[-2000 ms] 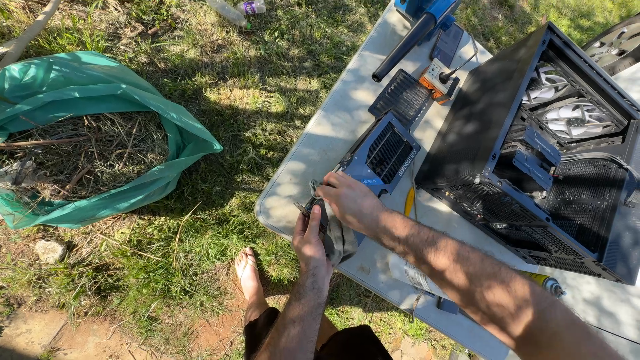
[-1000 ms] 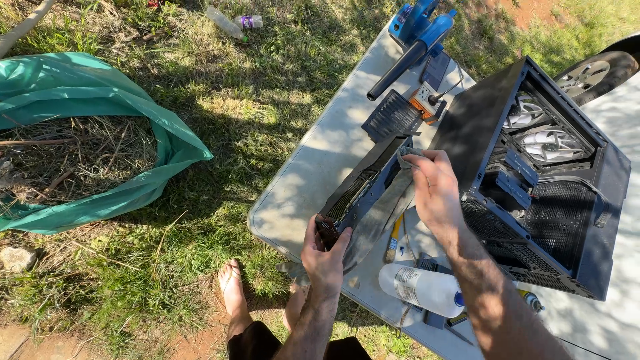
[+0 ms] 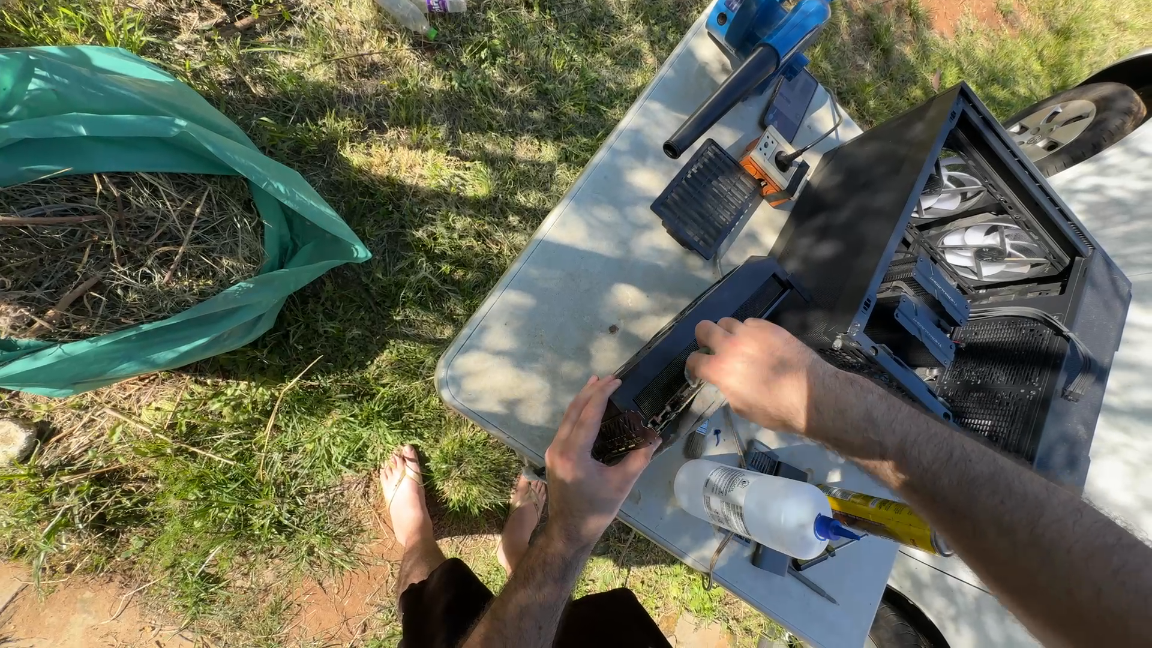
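My left hand (image 3: 589,454) grips the near end of a dark graphics card (image 3: 697,328), which is tilted over the folding table's (image 3: 526,306) near part. My right hand (image 3: 756,369) is at the card's right long side, its fingers pinching a greyish cloth (image 3: 700,409) against that side. Part of the cloth and the fingertips' contact are hidden by the hand. An open black computer case (image 3: 864,216) with white fans (image 3: 990,250) lies just beyond the card's far end. A white plastic bottle (image 3: 756,504) with a blue nozzle lies below my right hand.
A blue cordless blower (image 3: 747,81), a phone (image 3: 790,103), an orange and white power outlet block (image 3: 772,162) and a black slatted panel (image 3: 706,198) are at the table's far end. A yellow spray can (image 3: 882,517) lies beside the bottle. A green bag (image 3: 306,234) of dry grass stands left.
The card has turned in my hands since one second ago, and its broad dark side now faces up. My right hand has moved down along it toward my left hand.
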